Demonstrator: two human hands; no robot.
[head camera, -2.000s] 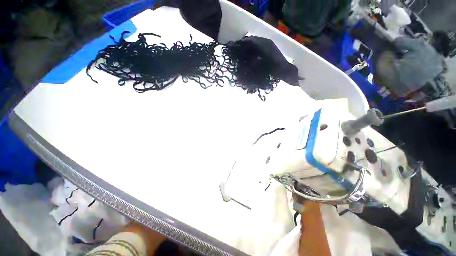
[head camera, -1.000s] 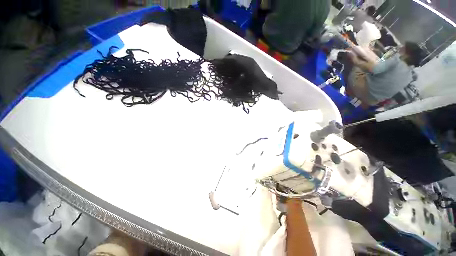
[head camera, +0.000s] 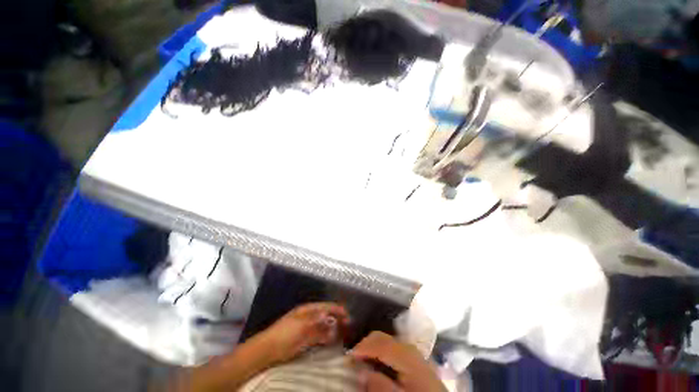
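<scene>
A white fabric panel (head camera: 529, 283) with dark trim lines lies under the sewing machine head (head camera: 513, 107) and hangs over the table's front edge at the right. My left hand (head camera: 306, 328) is below the table edge at bottom centre, fingers curled; a tiny pale spot shows at the fingertips, too blurred to tell. My right hand (head camera: 395, 364) is beside it, bent and partly cut off by the lower edge, close to the hanging white cloth; whether it holds anything cannot be told. The needle area is blurred.
Curly black trim bundles (head camera: 245, 76) lie at the back left of the white table (head camera: 291, 161), with black cloth (head camera: 383, 42) beside them. White panels with black lines (head camera: 203, 268) lie below the table at left, by a blue crate (head camera: 92, 237). Dark strands (head camera: 651, 321) hang at right.
The view has shifted. The arm that was below the machine head has drawn back, and both hands are now together below the table edge. More of the panel shows, hanging over the edge.
</scene>
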